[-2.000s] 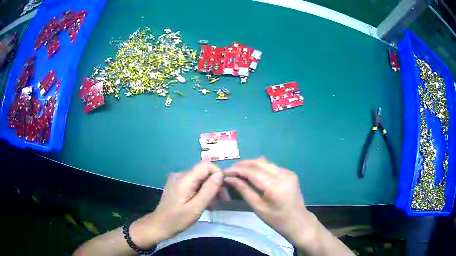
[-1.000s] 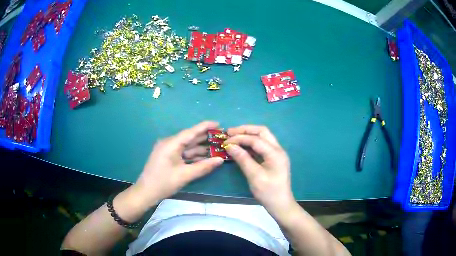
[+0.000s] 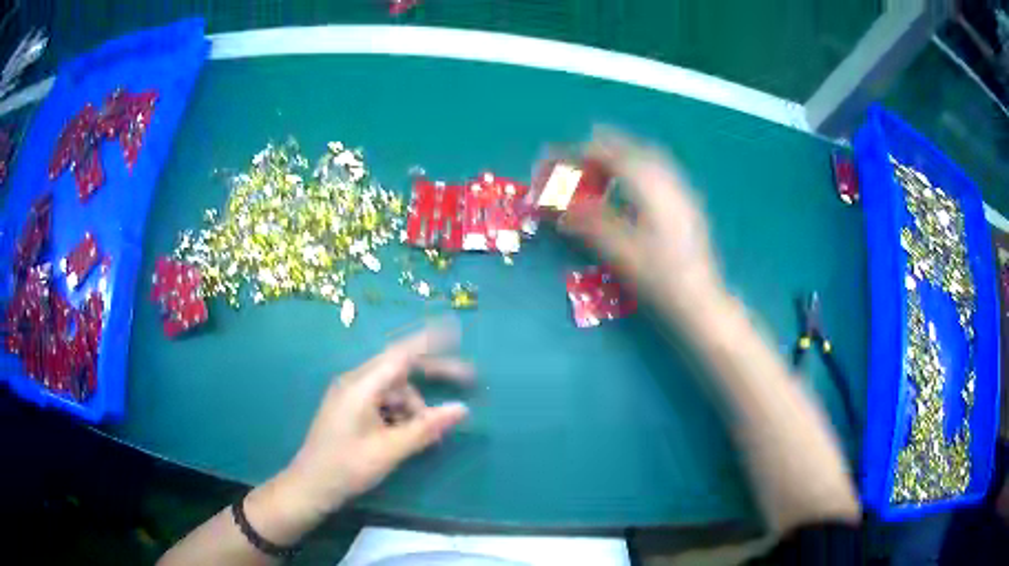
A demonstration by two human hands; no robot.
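Note:
My right hand [image 3: 653,221], blurred, holds a red circuit board [image 3: 561,186] at the right end of the waiting red boards [image 3: 465,213], above the mat. A bright pale patch shows on the held board. My left hand [image 3: 382,415] is over the near mat with thumb and fingers apart, holding nothing that I can see. A single red board [image 3: 599,296] lies below my right hand, partly beside the wrist. The glittering pile of gold and silver connectors [image 3: 299,227] lies left of the waiting boards.
A blue tray [image 3: 131,238] of red boards stands at left, with one board [image 3: 179,296] beside it. Black-handled cutters [image 3: 813,332] lie at right, near a blue tray [image 3: 877,332] of small metal parts. A stray connector [image 3: 464,296] lies mid-mat. A pale strip [image 3: 498,46] edges the mat.
My right hand has moved up and right from the near mat, carrying the board. My left hand has let go of the board and stays near the front. The camera view has shifted.

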